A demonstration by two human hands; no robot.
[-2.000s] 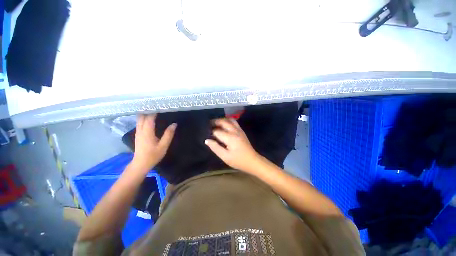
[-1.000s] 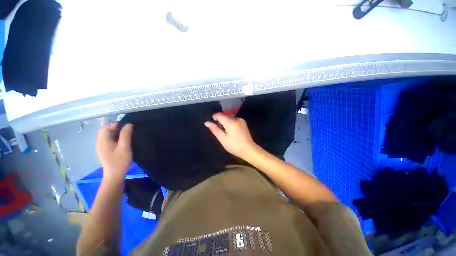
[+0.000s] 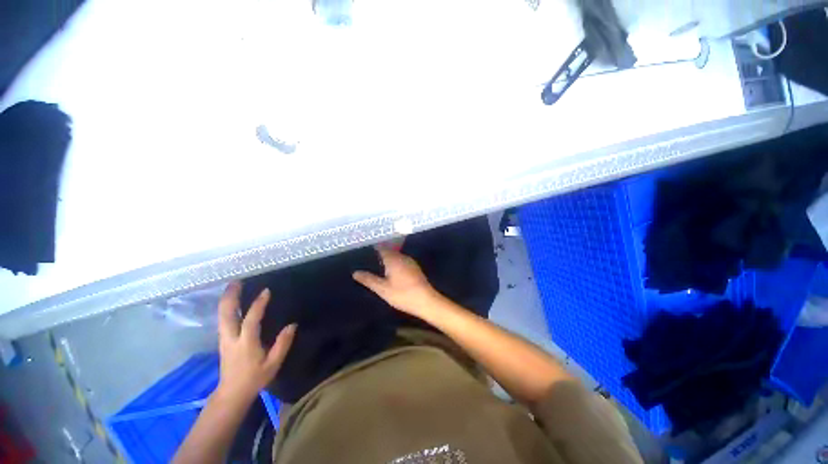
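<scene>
A black fabric piece lies across my lap, just below the table's curved front edge; its far side is hidden under the edge. My left hand rests at its left side with the fingers spread. My right hand lies on its upper middle with the fingers apart, the fingertips close to the table edge. A small red spot shows beside the right fingertips. I cannot tell whether either hand grips the fabric.
A black stack lies at the table's left. A black slotted tool is at the upper right of the white table. A blue mesh crate stands right, with black pieces beside it. Another blue crate is lower left.
The view has shifted and tilted, with more of the table's right side showing. My left hand has moved inward over the fabric and its fingers have spread. My right hand remains near the edge.
</scene>
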